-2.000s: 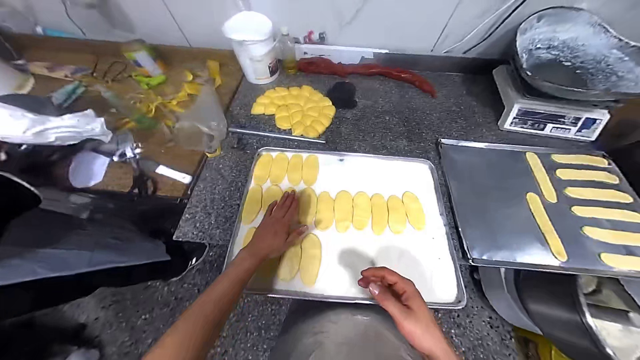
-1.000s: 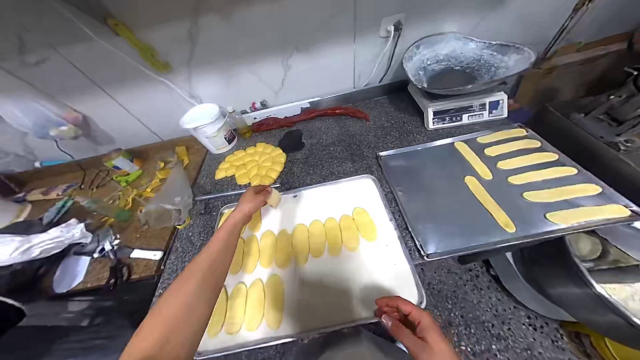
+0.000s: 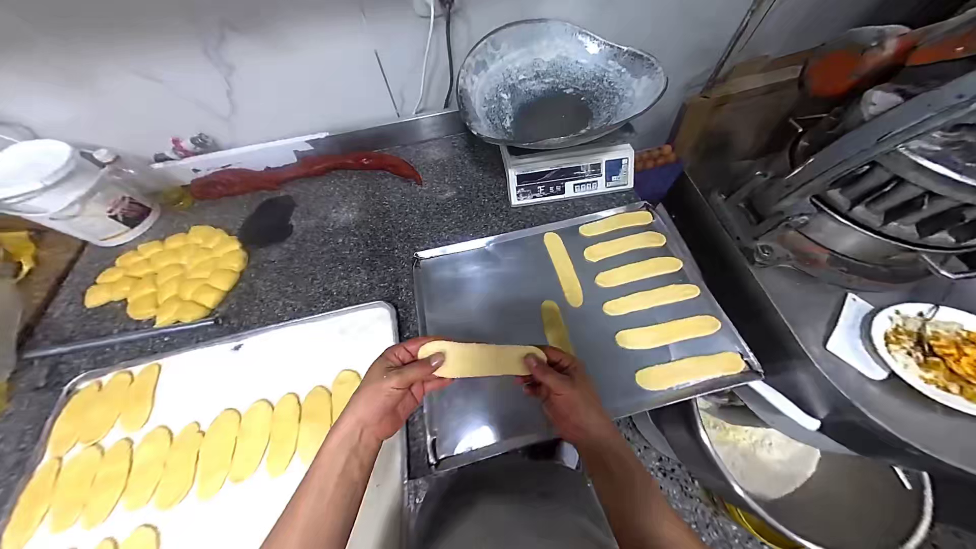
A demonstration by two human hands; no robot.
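Note:
A long flat strip of yellow dough (image 3: pixel 482 360) is held level between my two hands. Its left end is pinched by my left hand (image 3: pixel 400 385), its right end by my right hand (image 3: pixel 560 389). Below it lies a metal baking tray (image 3: pixel 488 290), where several long dough strips (image 3: pixel 652 299) rest at the right and two more lie crosswise near the middle, one partly hidden by my right hand. At the left, a white-surfaced tray (image 3: pixel 305 347) carries rows of flat oval dough pieces (image 3: pixel 217 454). Behind it sits a cluster of dough lumps (image 3: pixel 171 274) on the counter.
A digital scale (image 3: pixel 568 177) with a floury metal pan (image 3: pixel 563 84) stands at the back. A white bucket (image 3: pixel 69 191), a bottle (image 3: pixel 122 171) and a red cloth-like strip (image 3: pixel 305 174) are by the wall. At right are a plate of food (image 3: pixel 934 351) and a bowl with flour (image 3: pixel 762 450).
The view has swung right. My left hand, at the white tray's far edge a second ago, is now over the metal tray; both hands now hold a dough strip between them.

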